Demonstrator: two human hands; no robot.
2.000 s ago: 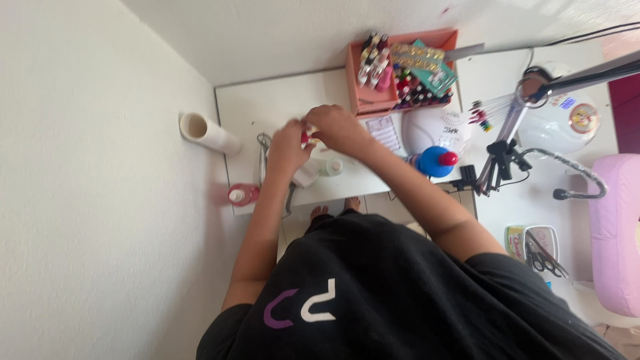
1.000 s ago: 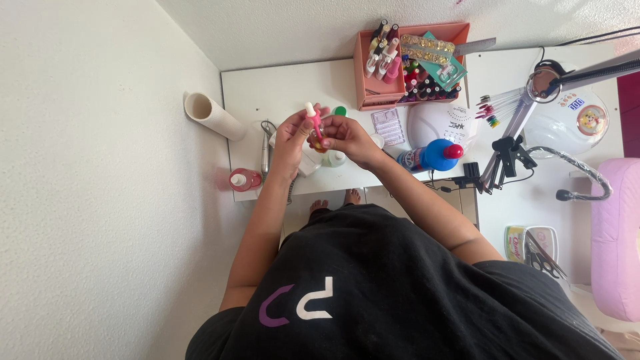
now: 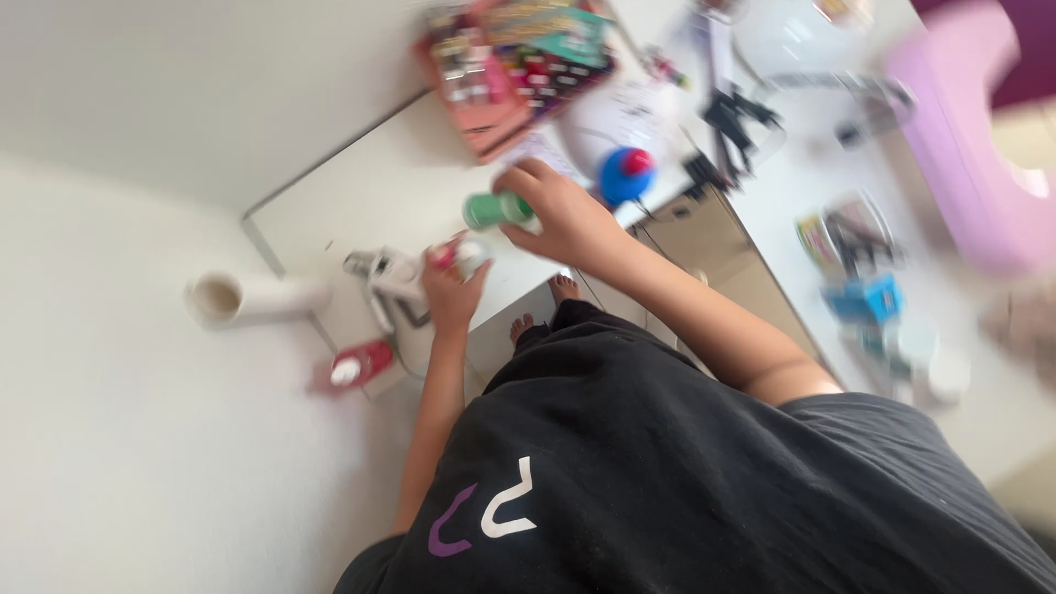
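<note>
Over the white table (image 3: 355,186), my left hand (image 3: 452,289) is closed around small containers, a red-and-white one and a clear or whitish one (image 3: 473,256); blur hides their exact kind. My right hand (image 3: 557,206) grips a green container (image 3: 495,210), held tilted to its side just above and right of my left hand. A white device with a cord (image 3: 396,276) lies left of my left hand. Beyond my right hand stands a blue bottle with a red cap (image 3: 624,175).
A coral box (image 3: 487,124) with many nail polish bottles stands at the back. Left are a white paper roll (image 3: 256,301) and a red bottle with a white cap (image 3: 361,363). At right are a lamp clamp (image 3: 734,120), a blue box (image 3: 865,299) and a pink cushion (image 3: 957,140).
My hands, together around a small pink bottle one second ago, are now apart. My right hand has taken hold of the green container. The view has tilted and blurred.
</note>
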